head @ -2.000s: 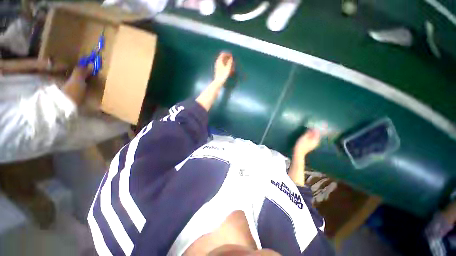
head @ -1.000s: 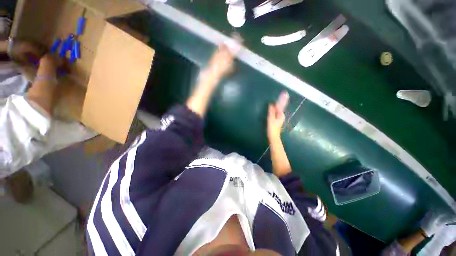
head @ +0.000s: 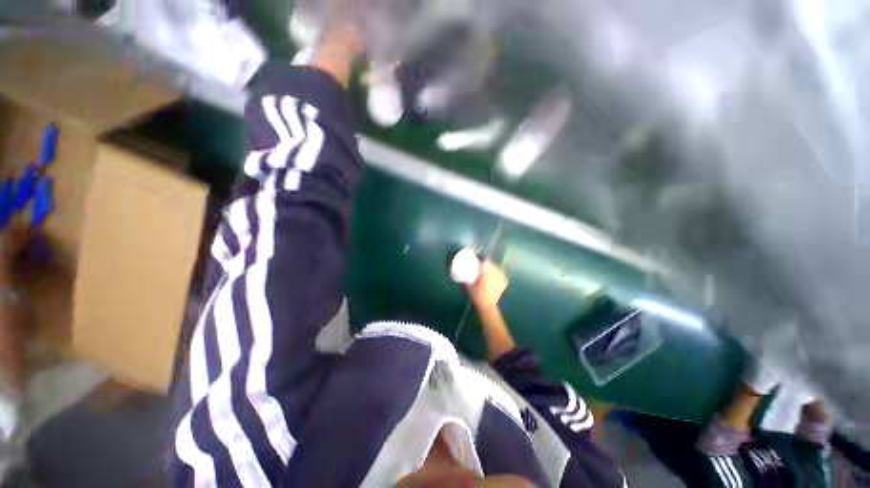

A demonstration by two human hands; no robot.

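Note:
My right hand [head: 490, 284] is over the green ledge [head: 401, 219] and holds a small white rounded piece [head: 466, 267] at its fingertips. My left arm stretches far forward across the rail. My left hand [head: 340, 50] is blurred near the top edge, over the conveyor side, close to white items; whether it grips anything cannot be told. Blurred white housing shells [head: 521, 155] lie on the green belt beyond the rail, with a curved white strip [head: 467, 138] beside them.
A clear tub [head: 618, 345] with dark contents stands on the ledge at right. An open carton [head: 138, 267] with blue pieces [head: 42, 198] is at left, with another person's arm beside it. Another person's hand and sleeve [head: 742, 410] are at lower right. A pale rail [head: 496, 200] edges the belt.
My left hand has moved from the rail far forward over the belt side. My right hand is slightly lower in view, with a white rounded piece now showing in it. The view has shifted.

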